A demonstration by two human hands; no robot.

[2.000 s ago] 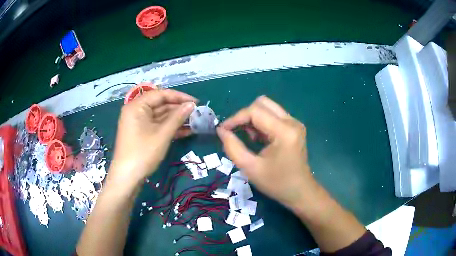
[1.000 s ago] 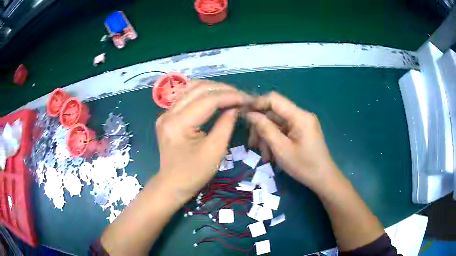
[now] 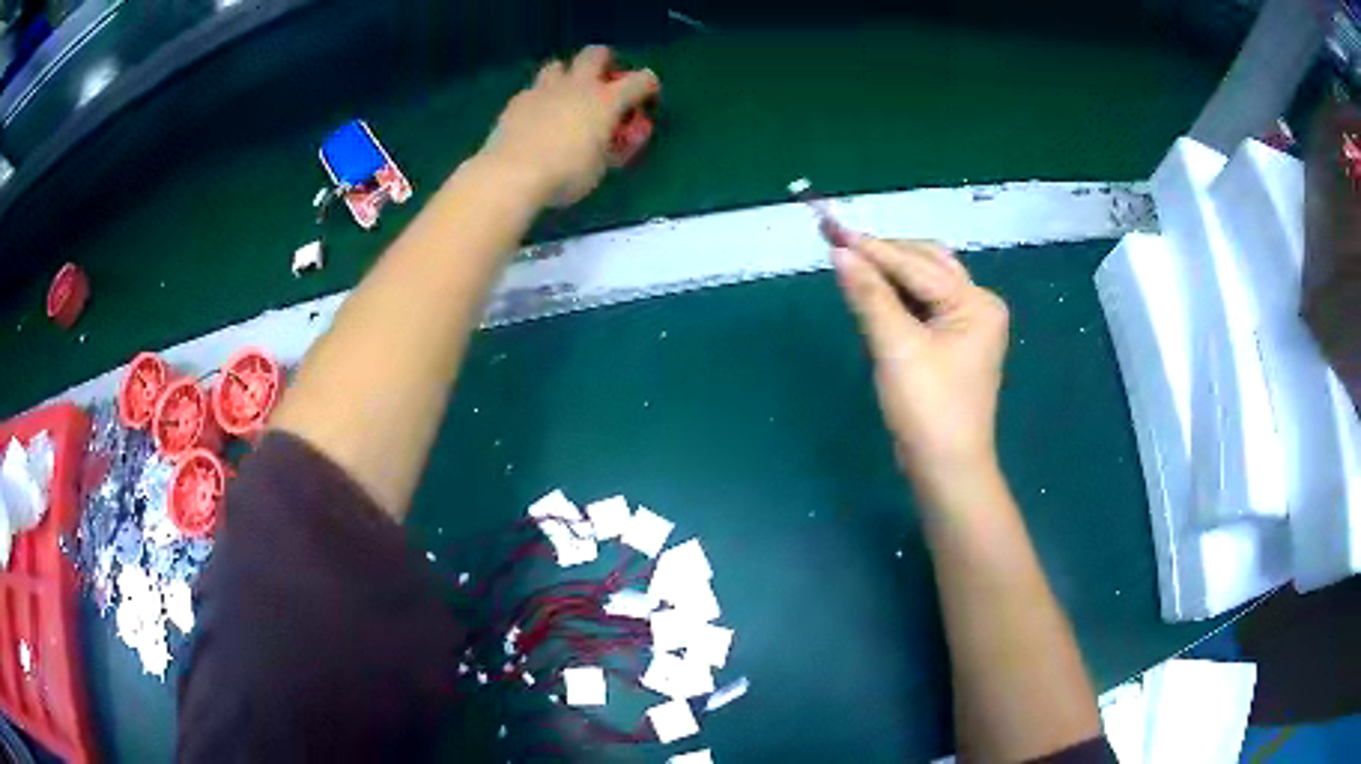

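My left hand (image 3: 564, 132) is stretched over the belt with its fingers around an orange-red housing (image 3: 633, 138), partly hidden by the hand. My right hand (image 3: 836, 239) is over the rail and pinches a small, thin dark-red part with a white tip; it is too blurred to name. Wired modules (image 3: 679, 597) with white squares and dark-red leads lie on the bench at lower centre. Several orange-red housings (image 3: 197, 491) stand at the left, beside a heap of toothed discs (image 3: 145, 597), partly hidden by my left sleeve.
A red parts tray (image 3: 52, 597) is at the far left. A blue-and-red part (image 3: 355, 155), a small pale piece (image 3: 308, 257) and another housing (image 3: 66, 294) are on the belt. The metal rail (image 3: 672, 266) crosses behind the bench. Long white pieces (image 3: 1216, 403) stand at right.
My hands have parted. My left hand has moved up onto the belt housing, my right hand up to the rail. The housing from beside the rail is now among those at left. The view has shifted.
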